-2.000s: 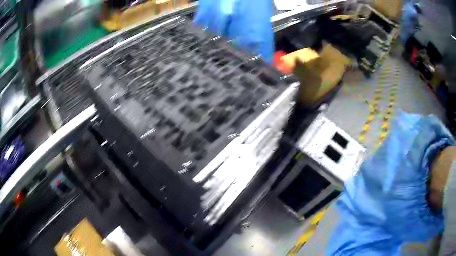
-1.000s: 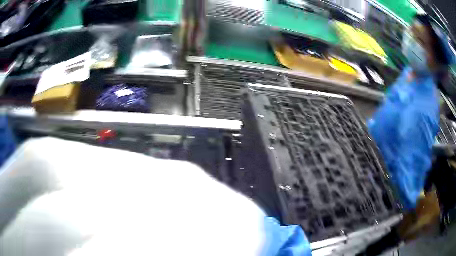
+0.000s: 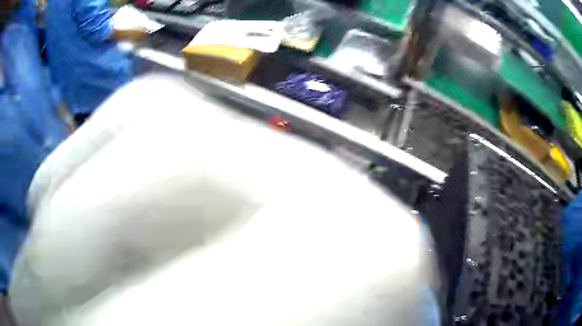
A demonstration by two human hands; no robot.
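A very large, blurred white shape (image 3: 210,210) fills the lower left and centre, close to the camera. It looks like a white glove or cloth. A little blue shows at its lower right edge. No fingers can be made out, and I cannot tell whether it is my left hand or my right hand. The stack of black frames with many small cutouts (image 3: 510,235) stands at the lower right, beyond the white shape. Its bottom is cut off by the picture's edge. No hand is seen touching the stack.
A white paper (image 3: 239,33) lies on a brown carton (image 3: 220,62) at the metal bench rail (image 3: 357,135). Beside it is a bin of blue-purple parts (image 3: 309,92). People in blue smocks stand at the left (image 3: 83,57) and the right edge (image 3: 573,255). Green shelves are behind.
The view has swung left, so the frame stack now sits further right. The white shape, absent two seconds ago, covers more of the view. People at the left have come into view.
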